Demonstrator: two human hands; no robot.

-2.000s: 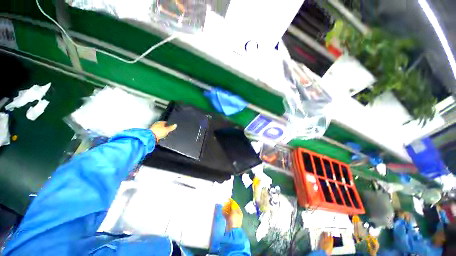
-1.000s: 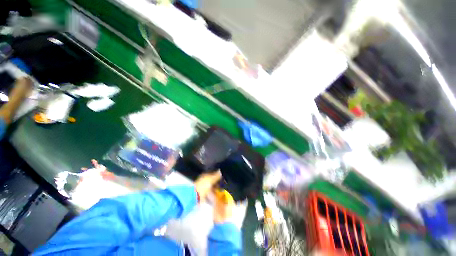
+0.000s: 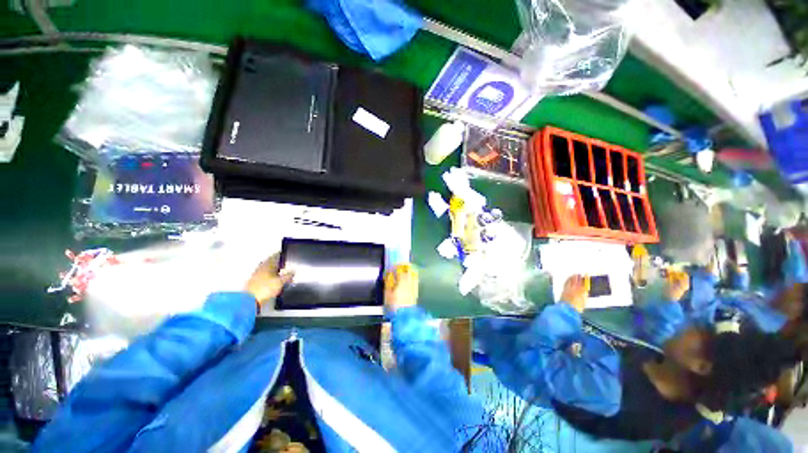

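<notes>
A tablet lies screen up on the white work mat, directly in front of me. Its glossy dark screen shows a bright reflection. My left hand holds its left edge, thumb at the frame. My right hand, with yellow finger cots, is at its right edge. A thin dark stick lies on the mat above the tablet. Behind the mat is the black tablet tray. Its left recess holds another tablet, dull back up; its right recess shows a white label.
At left lie a SMART TABLET film stack, clear plastic bags and red-white scraps. At right are crumpled film scraps, a small clear box and an orange-red parts bin. A neighbouring worker handles a small dark item.
The view has swung down and steadied over the mat. The tablet from the tray's right recess is gone from there, and a tablet now lies on the mat between my hands.
</notes>
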